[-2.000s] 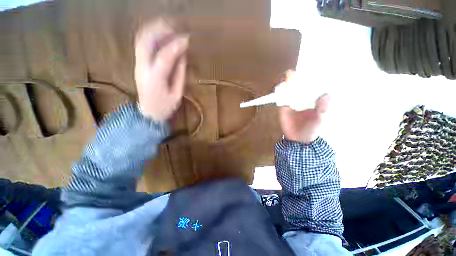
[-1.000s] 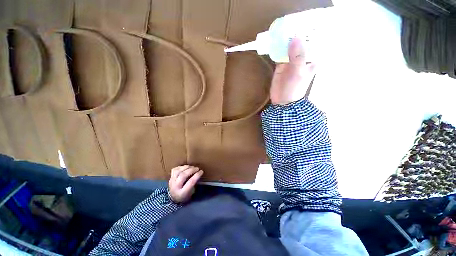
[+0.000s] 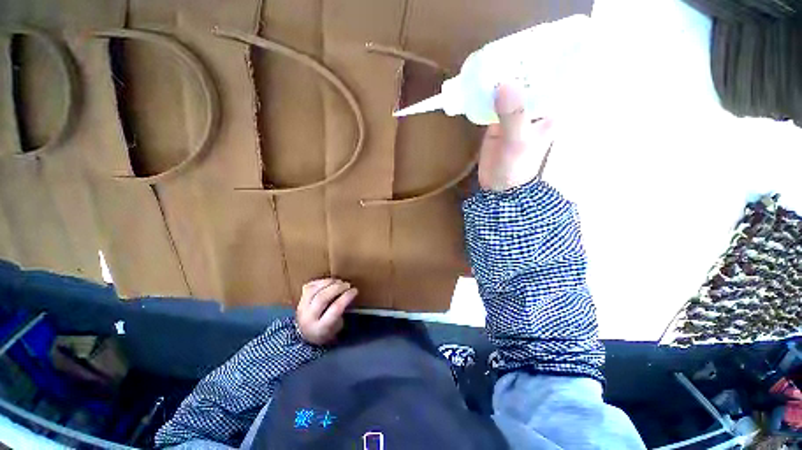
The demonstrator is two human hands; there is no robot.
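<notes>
My right hand (image 3: 514, 145) holds a translucent white glue bottle (image 3: 519, 75) with its thin spout pointing left. The spout tip is at the raw edge of the rightmost brown panel opening, inside its curved handle (image 3: 440, 189). Whether the tip touches the panel I cannot tell. The bottle and hand hide part of that handle. My left hand (image 3: 324, 310) rests with bent fingers on the front edge of the brown panels (image 3: 303, 237), holding nothing that shows. More D-shaped handles (image 3: 360, 132) lie on the overlapping panels to the left.
The white tabletop (image 3: 633, 220) shows at the right. A mottled brown and cream bundle (image 3: 747, 281) lies at far right, and dark brown stacked pieces (image 3: 756, 75) lie at upper right. Metal frames and blue items (image 3: 31, 352) are below the table's dark side.
My left hand has come down from above the panels to their front edge. The bottle has moved left to the rightmost handle; over the last second its tip has shifted slightly down along the edge.
</notes>
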